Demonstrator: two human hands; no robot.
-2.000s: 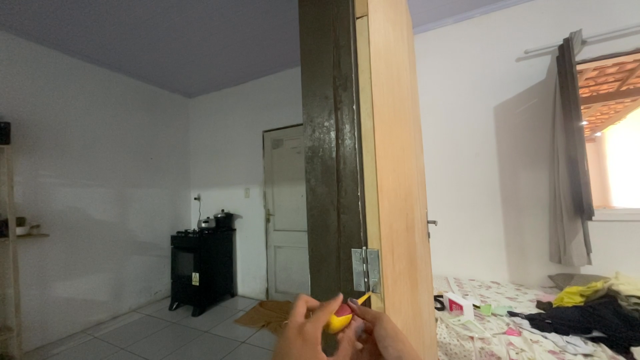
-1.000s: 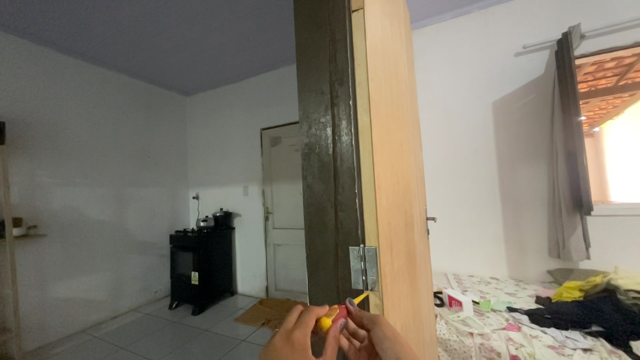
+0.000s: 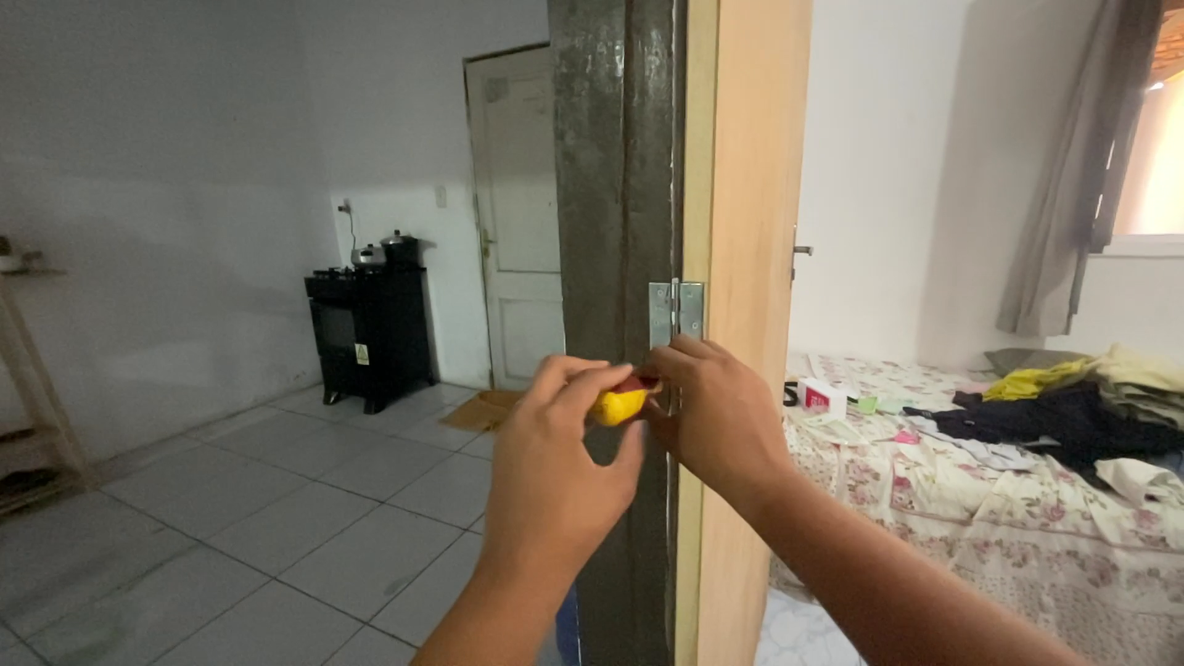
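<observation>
My left hand (image 3: 569,435) has its fingers around a yellow and red handle (image 3: 622,403), probably a screwdriver's. My right hand (image 3: 708,398) touches the handle's far end with its fingertips, just below a metal butt hinge (image 3: 676,310). One leaf of the hinge lies on the dark door frame (image 3: 615,185), the other on the edge of a light wooden door (image 3: 754,213). The right hand covers the lower part of the hinge, and no tool tip shows between the fingers.
A black stove (image 3: 375,324) with pots stands at the back left near a closed white door (image 3: 518,185). A wooden shelf (image 3: 37,388) is at the far left. On the right, a bed with a floral cover (image 3: 934,518) holds clothes and a small box.
The view has tipped downward. Both hands remain around the handle; the right fingers, which had a yellow piece of it showing past them, now cover that end under the hinge.
</observation>
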